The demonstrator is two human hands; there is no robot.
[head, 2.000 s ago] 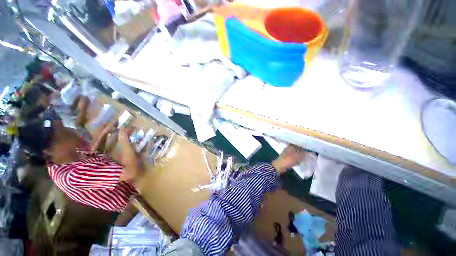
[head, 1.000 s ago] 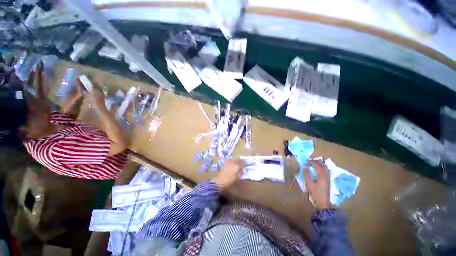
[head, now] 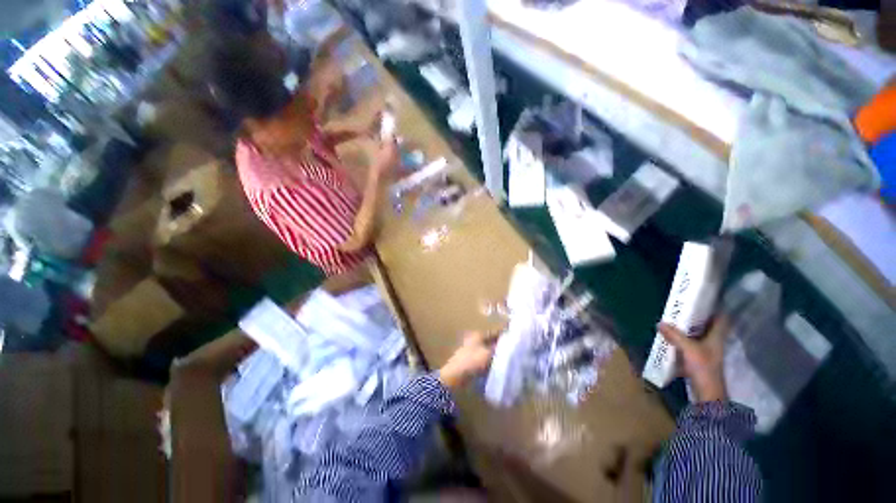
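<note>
My left hand [head: 470, 358] is at the near side of the cardboard ledge, its fingers on a long whitish tray [head: 513, 344] beside a loose pile of clear bagged accessories [head: 580, 356]. My right hand [head: 701, 356] is over the green belt and grips a slim white retail box [head: 682, 307] with black print on its side. The box is tilted, its far end pointing away from me. The picture is blurred, so what lies in the tray cannot be told.
An open bulk carton [head: 201, 403] heaped with whitish trays stands at left. A person in red-white stripes [head: 300, 192] sits further along the ledge. White boxes [head: 580, 228] lie on the green belt [head: 629, 285]. A shelf holds grey cloths [head: 786, 147]; a post rises beside the belt.
The view has swung left. My right hand has left the blue papers and now holds a white box over the belt. My left hand is still on a whitish tray, now beside the pile.
</note>
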